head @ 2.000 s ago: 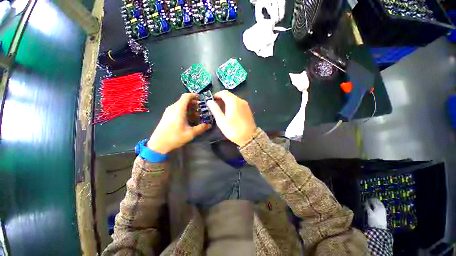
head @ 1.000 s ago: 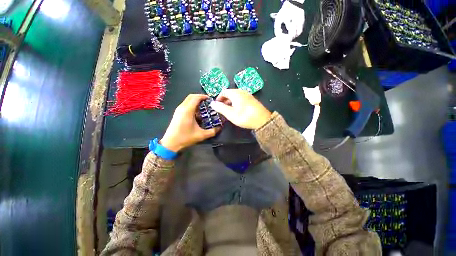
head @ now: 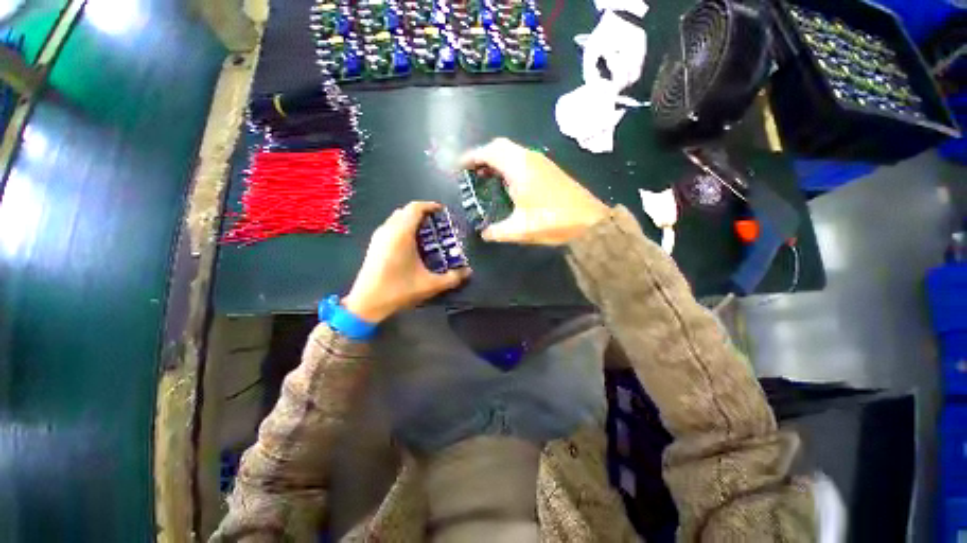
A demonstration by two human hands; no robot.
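Note:
My left hand [head: 398, 267] is closed around a stack of small circuit boards [head: 442, 242] held on edge above the green mat. My right hand [head: 535, 196] holds more circuit boards [head: 486, 199] between thumb and fingers, just right of and slightly above the left hand's stack. The two groups are apart. The right hand covers part of its boards, so how many it holds cannot be told. No loose board shows on the mat above the hands.
Red lead wires [head: 294, 194] and black lead wires [head: 308, 119] lie left. Board array [head: 429, 40] at the top. White cloth [head: 607, 80], fume fan [head: 705, 66], soldering gun [head: 766, 235] and white strip [head: 660, 212] lie right. Black crate [head: 864, 69] stands beyond the bench.
The two green boards that lay on the mat are gone from there. My right hand has moved away from the left hand's stack and now holds boards. My left hand keeps its stack.

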